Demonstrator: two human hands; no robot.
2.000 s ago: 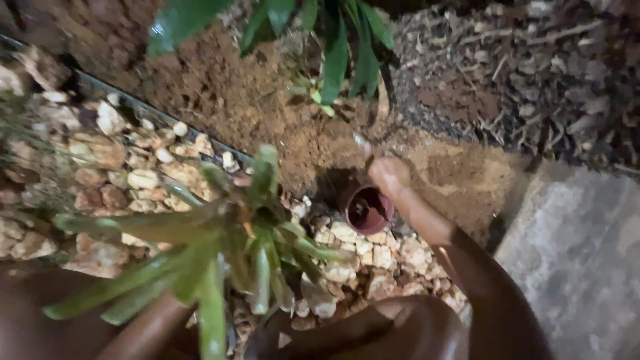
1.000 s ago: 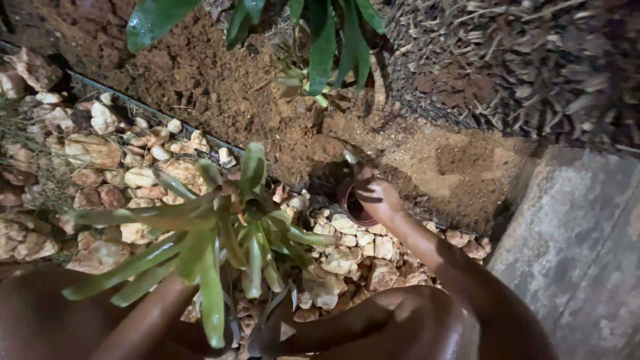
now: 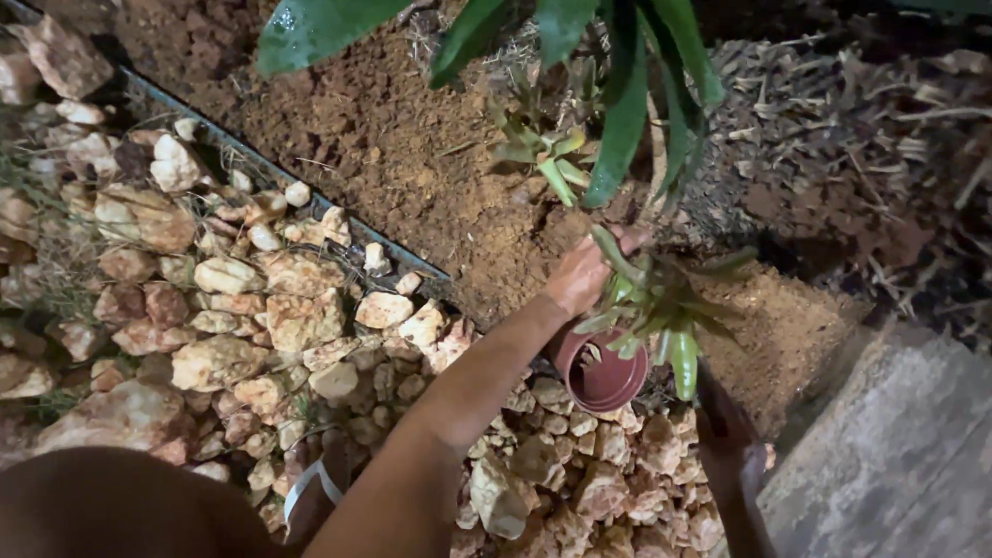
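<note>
My left hand (image 3: 581,273) reaches to the soil at the left side of a green bromeliad-like plant (image 3: 659,306), partly behind its leaves; its fingertips are partly hidden, so its grip does not show. Right below the hand stands a reddish-brown plastic pot (image 3: 604,372) with some bits inside. The plant's leaves overhang the pot's upper right rim. My right hand (image 3: 728,430) is in shadow at the right of the pot, below the plant; its fingers are too dark to read.
Rough stones (image 3: 302,318) cover the lower left, bordered by a dark edging strip (image 3: 287,174). Beyond it lies brown soil (image 3: 372,139) with a small plant (image 3: 550,151). Large green leaves (image 3: 628,108) hang overhead. A concrete slab (image 3: 891,442) is at the lower right, woody mulch (image 3: 806,155) above.
The bromeliad-like plant has moved right, from over the stones to the soil beside the pot, along with my left arm. My right hand has left the pot and is lower right. The view is closer.
</note>
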